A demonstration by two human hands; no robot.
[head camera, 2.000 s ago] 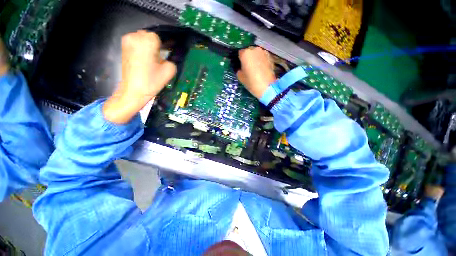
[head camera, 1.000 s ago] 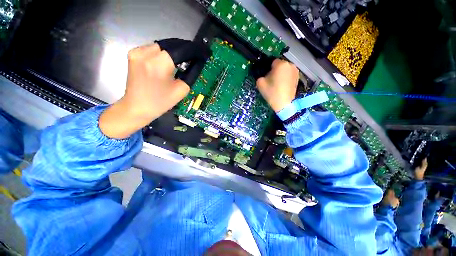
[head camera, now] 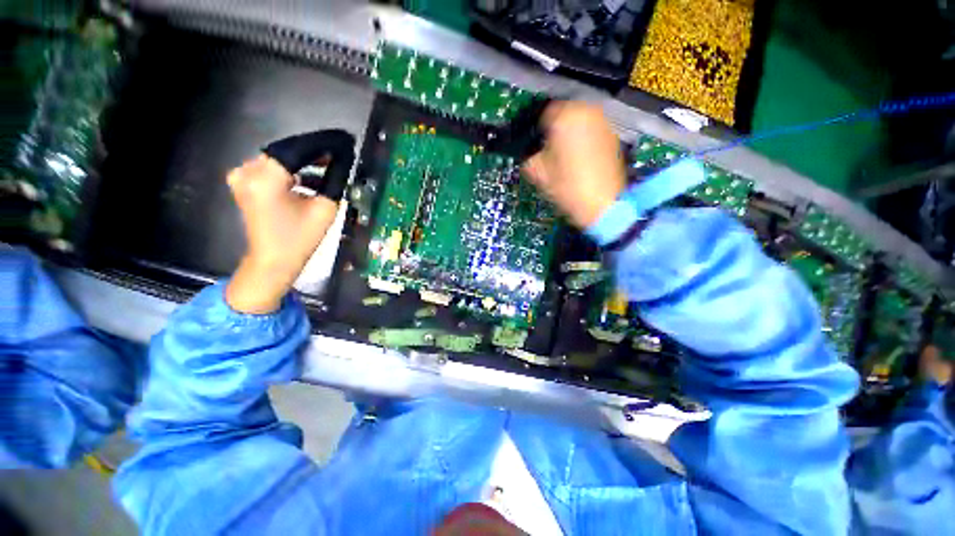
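The main circuit board [head camera: 450,225] lies in a black pallet [head camera: 361,304] in front of me, green with silver and white parts. My left hand [head camera: 288,209] is over the pallet's left edge, with black coverings on its curled thumb and finger. I cannot tell if anything is between the tips. My right hand [head camera: 574,162] is blurred, at the board's far right corner, its black-covered fingertips over the far edge of the pallet. What they touch is hidden. A narrow circuit board [head camera: 450,84] runs along the pallet's far side.
Beyond the line are a bin of yellow components [head camera: 691,58] and a bin of grey components [head camera: 586,31]. More boards [head camera: 838,304] are to the right, another [head camera: 79,126] at the far left. A blue wrist-strap cord [head camera: 827,120] crosses at right. Neighbours' blue sleeves show both sides.
The view has shifted. My left hand has moved left from over the circuit board to the pallet's left edge. My right hand stays near the far right corner.
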